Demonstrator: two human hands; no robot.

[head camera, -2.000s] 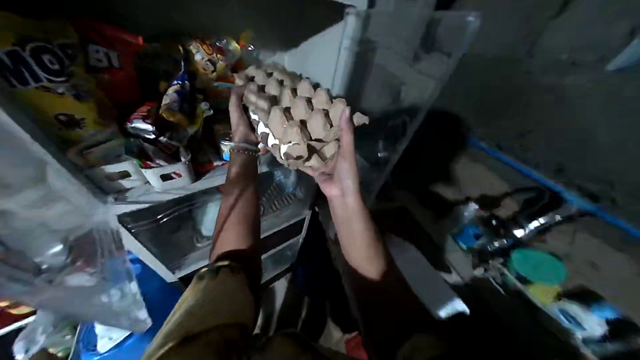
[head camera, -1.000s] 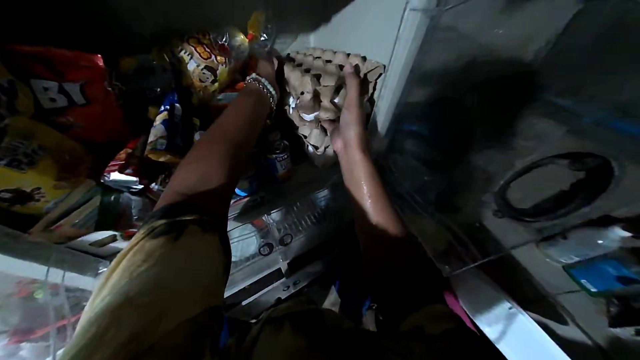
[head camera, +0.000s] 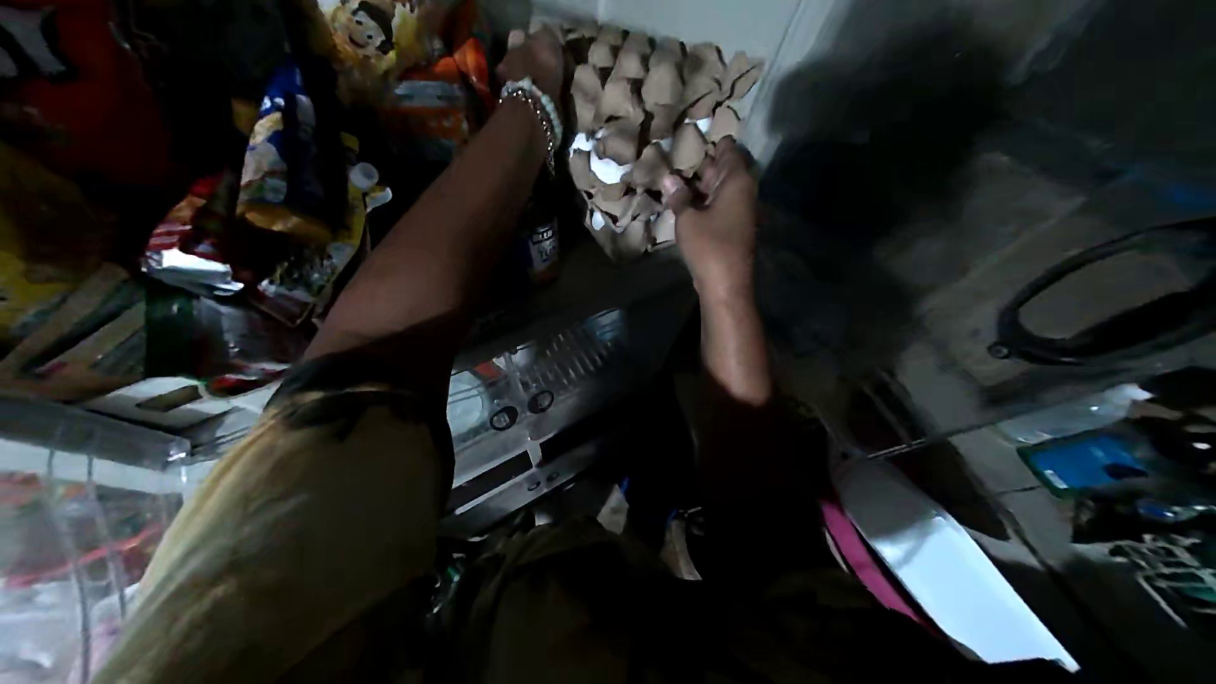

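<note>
A stack of brown pulp egg trays (head camera: 655, 104) with white eggs (head camera: 606, 169) showing between them lies against a pale wall at the top centre. My left hand (head camera: 534, 59), with a beaded bracelet at the wrist, is at the stack's left edge; its fingers are partly hidden and dark. My right hand (head camera: 714, 204) grips the near right corner, thumb and fingers on the pulp. A dark jar or bottle (head camera: 543, 249) bearing a label stands just below and left of the trays, partly behind my left forearm.
Snack packets (head camera: 285, 152) crowd a white plastic basket (head camera: 161, 394) on the left. Below the trays is a metallic front with round knobs (head camera: 503, 418). A clear panel edge (head camera: 912, 445) runs along the right, near a black ring-shaped thing (head camera: 1102, 294) and a white board (head camera: 959, 560).
Both hands have carried the egg trays forward, from above the metallic front to beside the pale wall. My right hand has shifted to the near corner. The view has moved closer.
</note>
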